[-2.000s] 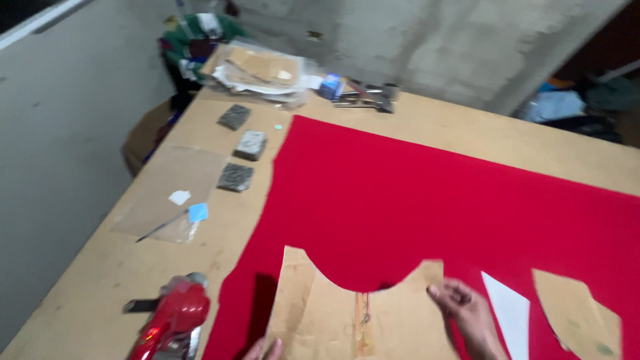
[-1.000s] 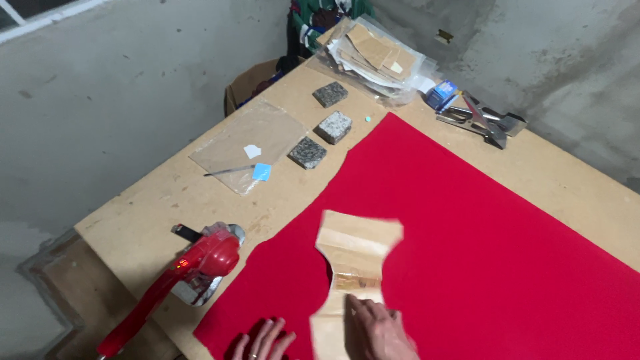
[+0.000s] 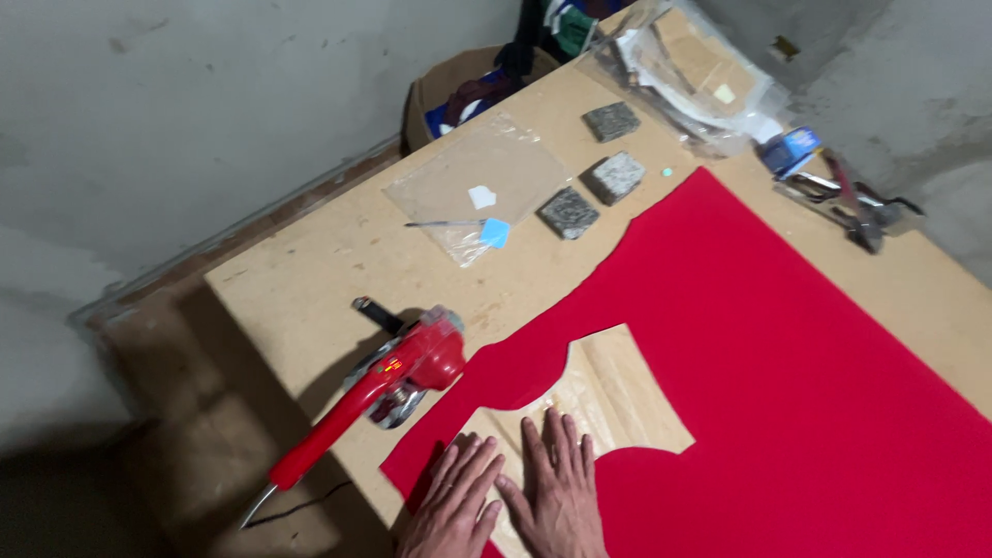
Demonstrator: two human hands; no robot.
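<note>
A brown paper pattern piece (image 3: pixel 620 387) with curved cut-outs lies flat on red fabric (image 3: pixel 790 364), near the fabric's left edge. My left hand (image 3: pixel 457 496) rests palm down on the lower left of the paper, its fingers slightly apart. Beside it, my right hand (image 3: pixel 554 484) presses flat on the middle of the paper, fingers spread. Neither hand grips anything. The paper's lower end is partly hidden by both hands. Left of the fabric, a red handheld electric rotary fabric cutter (image 3: pixel 418 360) stands by the table's edge.
Three stone blocks, one of them pale (image 3: pixel 618 177), sit beyond the fabric. Near them lie a clear plastic sheet (image 3: pixel 496 159), a blue paper piece (image 3: pixel 494 232) and a thin pen-like tool (image 3: pixel 442 224). Bagged paper patterns (image 3: pixel 705 70), a blue box (image 3: pixel 790 151) and metal tools (image 3: pixel 852 201) lie farther back.
The paper pattern, held up by both hands at first, now lies turned on the fabric near its left edge. My left hand has come down onto the paper. The view has shifted left.
</note>
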